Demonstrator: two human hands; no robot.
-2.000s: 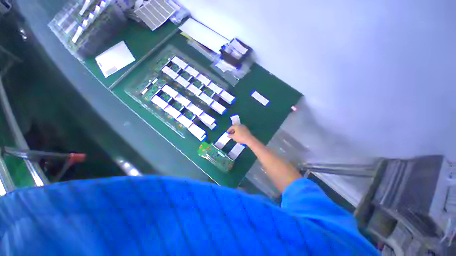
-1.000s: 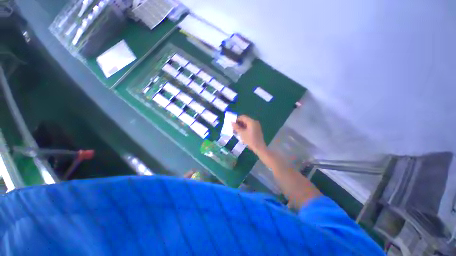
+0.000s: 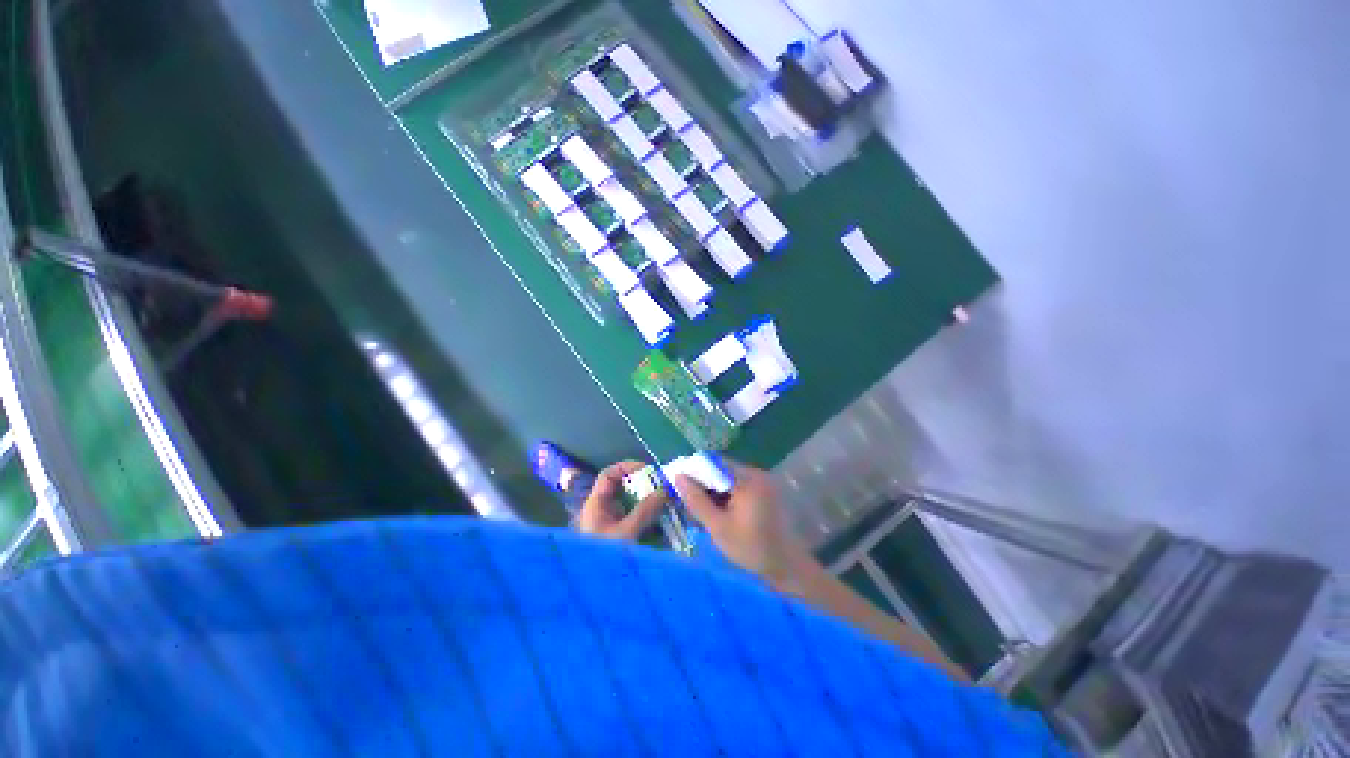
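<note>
My right hand (image 3: 749, 521) is closed on a white flat cable (image 3: 699, 473) at the near edge of the bench. My left hand (image 3: 607, 508) is just left of it, holding what looks like a small circuit board (image 3: 643, 481), mostly hidden by the fingers and my blue clothing. The cable's near end is beside the board; I cannot tell whether they are joined. A green circuit board (image 3: 681, 397) lies on the bench with several white flat cables (image 3: 752, 391) beside it, some overlapping.
A clear tray (image 3: 477, 145) with rows of boards and white cables lies on the green bench (image 3: 915, 319). A single cable (image 3: 866, 255) lies apart. A dark box (image 3: 811, 92) stands by the wall. A white paper (image 3: 427, 22) is upper left. Grey stacked trays (image 3: 1184, 644) are lower right.
My right hand has picked up a cable and drawn it back towards my body. My left hand has come into view beside it. The view has shifted, so the bench appears further up and right.
</note>
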